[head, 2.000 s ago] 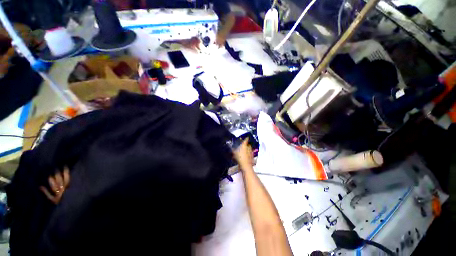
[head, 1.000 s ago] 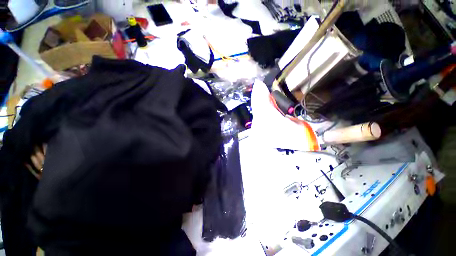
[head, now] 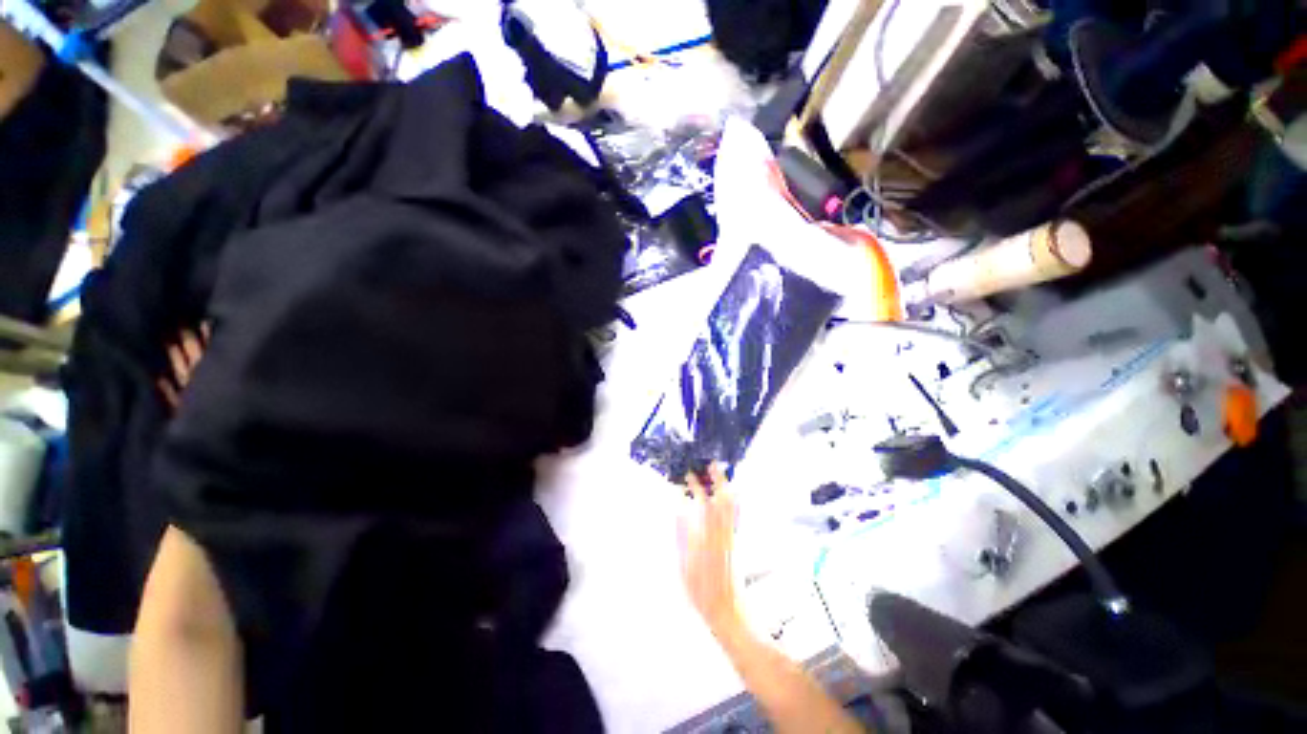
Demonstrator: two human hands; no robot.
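A large black garment (head: 373,316) is heaped across the left and middle of the view. My left hand (head: 187,361) is mostly hidden by its folds; a few fingers show at its left side, holding the cloth. A shiny clear plastic bag with dark contents (head: 745,359) lies slanted on the white table (head: 624,559), right of the garment. My right hand (head: 708,531), slightly blurred, has its fingertips closed on the near end of this bag.
A white sewing machine (head: 1054,416) with a black cable lies along the right. A white and orange piece (head: 803,237) and a pale roll (head: 1011,265) are beyond the bag. Crinkled plastic (head: 659,172) lies behind, and a cardboard box (head: 251,72) stands back left.
The dark plastic bag, upright in the view beside the garment a second ago, now lies farther right and slanted. My right hand has come back into view at its near end. The view has shifted.
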